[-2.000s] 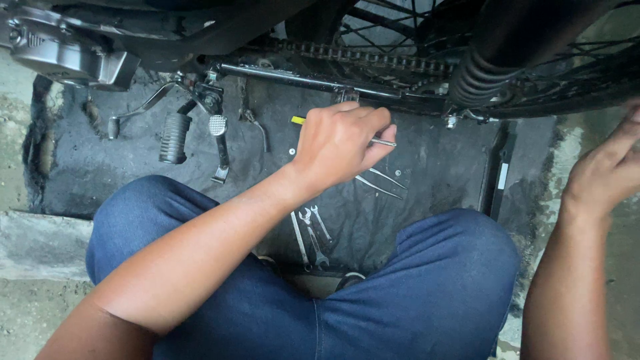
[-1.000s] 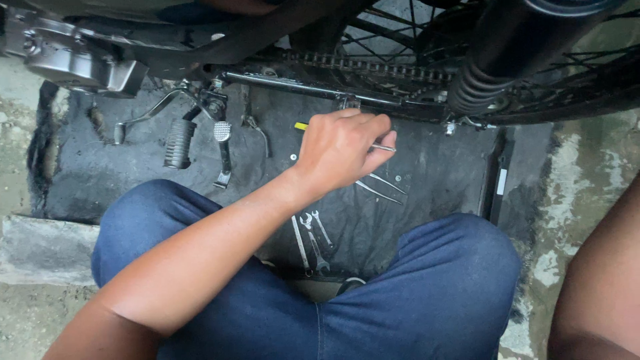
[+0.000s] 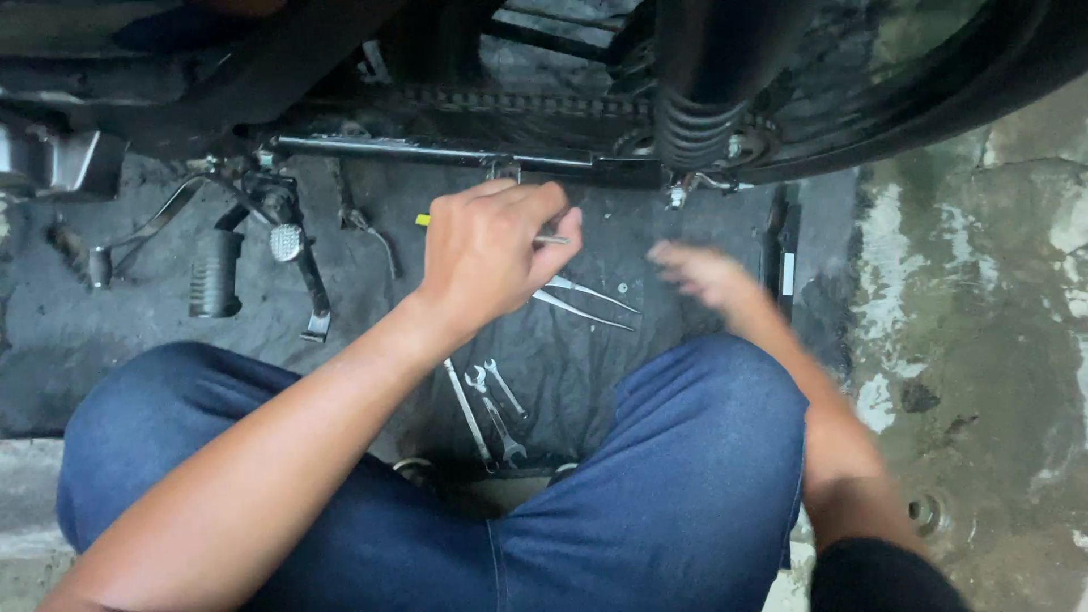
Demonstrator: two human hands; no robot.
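My left hand [image 3: 497, 246] is closed around a thin metal tool, whose tip sticks out between thumb and fingers; its kind cannot be told. The hand is just below a bracket [image 3: 503, 170] on the motorcycle's swingarm [image 3: 425, 153]. Blurred, my right hand [image 3: 697, 270] is above the dark mat with its fingers extended and no object visible in it. Between the hands lie metal tweezers [image 3: 591, 306], partly under my left hand. A yellow piece [image 3: 422, 220] shows beside that hand. Nearer my legs lie several wrenches [image 3: 510, 446], and a small washer [image 3: 622, 288] is right of the tweezers.
The drive chain [image 3: 527, 104] and shock absorber [image 3: 701, 127] are above the hands. At left are a rubber footpeg [image 3: 216, 276], a pedal [image 3: 287, 243] and a shift lever [image 3: 161, 217]. A black bar-like object [image 3: 775, 246] lies at the mat's right. Bare concrete [image 3: 960, 340] is beyond.
My right hand has come in from the right edge to above the mat, near the tweezers. My left hand has stayed by the swingarm with the tool in it.
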